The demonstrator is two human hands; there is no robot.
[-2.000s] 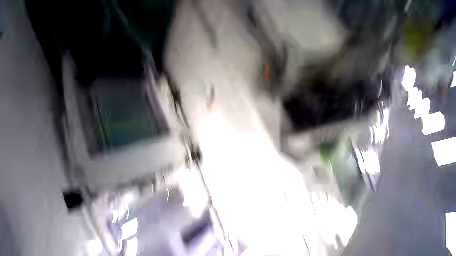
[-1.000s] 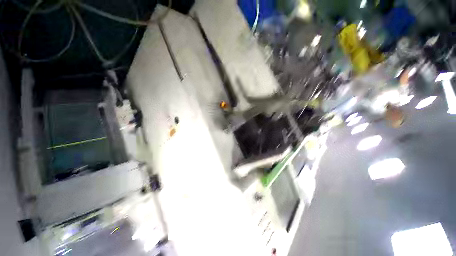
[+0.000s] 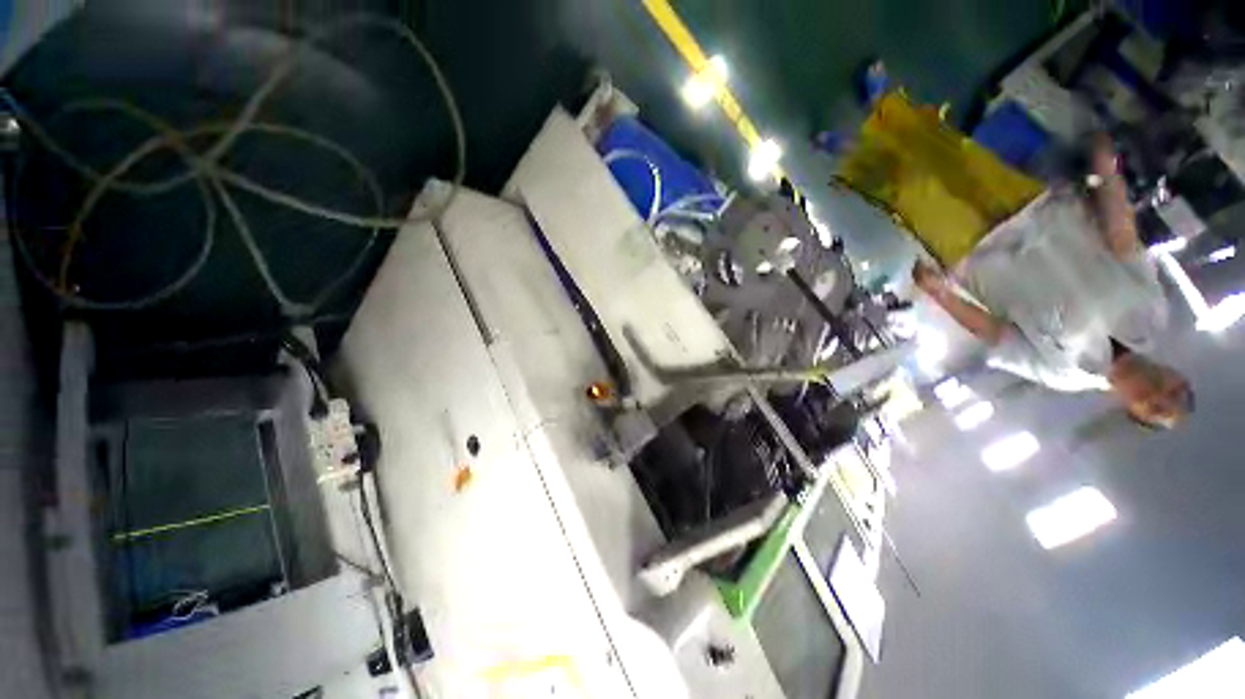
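Note:
The view is tilted strongly, and neither of my hands is in the picture. A large cream-white machine cabinet lies nearest in front of me, with a small glowing orange spot and a green stripe. Its open side shows dark, crowded parts. A conveyor section with a light frame and a glass lid stands at the left, with a yellow-green line across it. A long grey-brown bar projects from the machine.
Pale hoses lie coiled over the dark floor at upper left. Dark reels and a blue container are beyond the machine. A person in a pale top and yellow lower clothing is at the right. A yellow floor line runs at the top.
The picture is sharper. The machines sit lower in the view than one second ago, and more floor and coiled hose show at the top. The person now shows clearly.

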